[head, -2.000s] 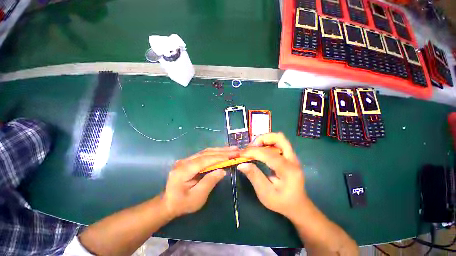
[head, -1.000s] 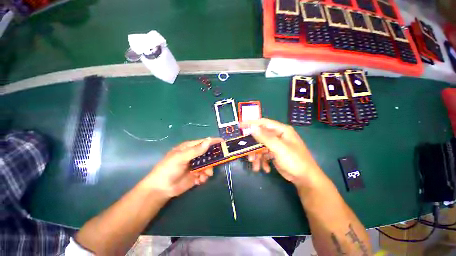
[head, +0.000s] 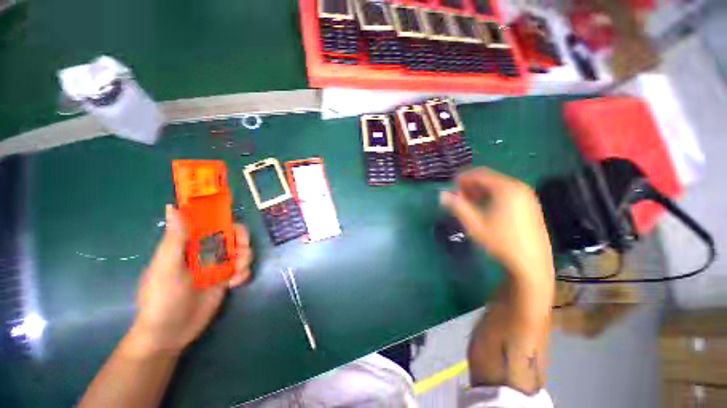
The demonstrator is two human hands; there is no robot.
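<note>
My left hand holds a keypad phone with its orange back up and a dark, metallic opening near the lower end. My right hand is blurred, at the right, with thumb and fingers apart and nothing seen in them. The black battery lies on the mat beside and below its thumb, partly hidden. A loose front housing with keypad and an orange shell with a white rectangle lie side by side between my hands. Thin tweezers lie below them.
Several phones lie behind the battery. A red-orange tray of phones stands at the back. A white bottle with tissue stands back left by the rail. A white ring, a black cabled device and a red item also show.
The view has swung right. The phone, earlier in both hands and screen up, is now in my left hand with its orange back up. My right hand has let go and moved right, to the battery.
</note>
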